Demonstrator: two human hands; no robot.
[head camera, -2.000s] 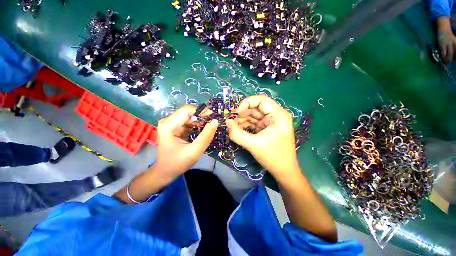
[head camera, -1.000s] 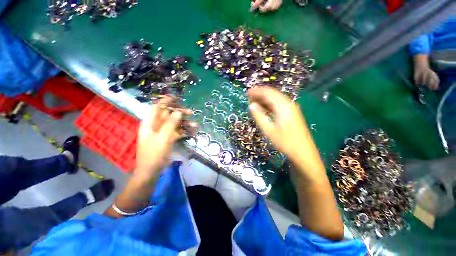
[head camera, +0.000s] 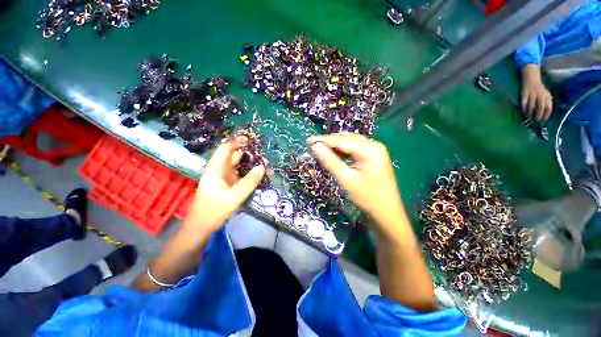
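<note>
My left hand (head camera: 227, 181) is closed around a bunch of small dark and copper-coloured ring fittings (head camera: 252, 155), left of centre. My right hand (head camera: 356, 171) is just right of it, thumb and forefinger close together; whether a small piece is between them cannot be told. A small pile of rings and fittings (head camera: 315, 181) lies between the hands, partly under my right fingers. Rows of pale curved shapes (head camera: 285, 135) lie behind it, and bright white round shapes (head camera: 300, 218) run along the bench edge in front.
A large mixed pile (head camera: 316, 82) is at top centre, a dark pile (head camera: 174, 102) at left, and a ring pile (head camera: 474, 230) at right. Another pile (head camera: 99, 14) is at top left. A grey bar (head camera: 474, 59) crosses upper right. A person's hand (head camera: 536, 99) and red crates (head camera: 132, 181) also show.
Compared with one second ago, my left hand has moved slightly right and shows the bunch more clearly. My right hand has come lower and its fingertips have drawn nearer the small pile. The view has shifted.
</note>
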